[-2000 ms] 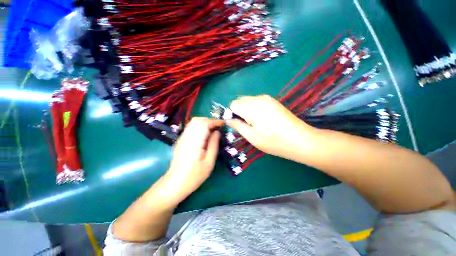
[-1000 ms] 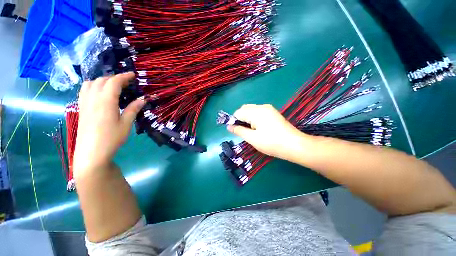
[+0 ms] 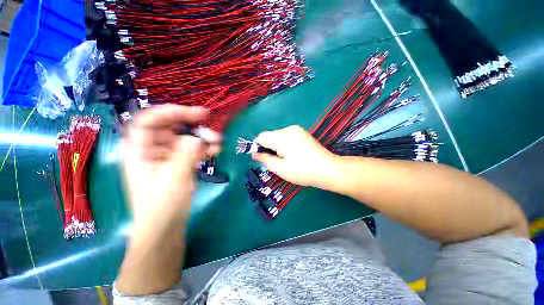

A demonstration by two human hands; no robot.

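My right hand (image 3: 292,156) is closed around a bunch of black lead wires (image 3: 382,148); silvery crimped tips stick out left of its fingertips. My left hand (image 3: 170,146) is blurred, at the lower left edge of the large pile of part-built harnesses (image 3: 203,53). A small dark and white piece, seemingly a connector housing (image 3: 206,134), is at its fingertips with red wires trailing from it. A smaller pile of red and black harnesses (image 3: 343,107) lies under my right hand, its black housings toward me.
A tied bundle of red wires (image 3: 79,179) lies at left. A clear plastic bag (image 3: 65,83) sits beside a blue bin (image 3: 39,47) at upper left. A thick black wire bundle (image 3: 456,39) lies at upper right, beyond a white line. The green bench's edge curves in front of me.
My left hand has moved from the small pile to the large pile's housings, then rightward with a piece at its fingertips. My right hand still holds the black wires.
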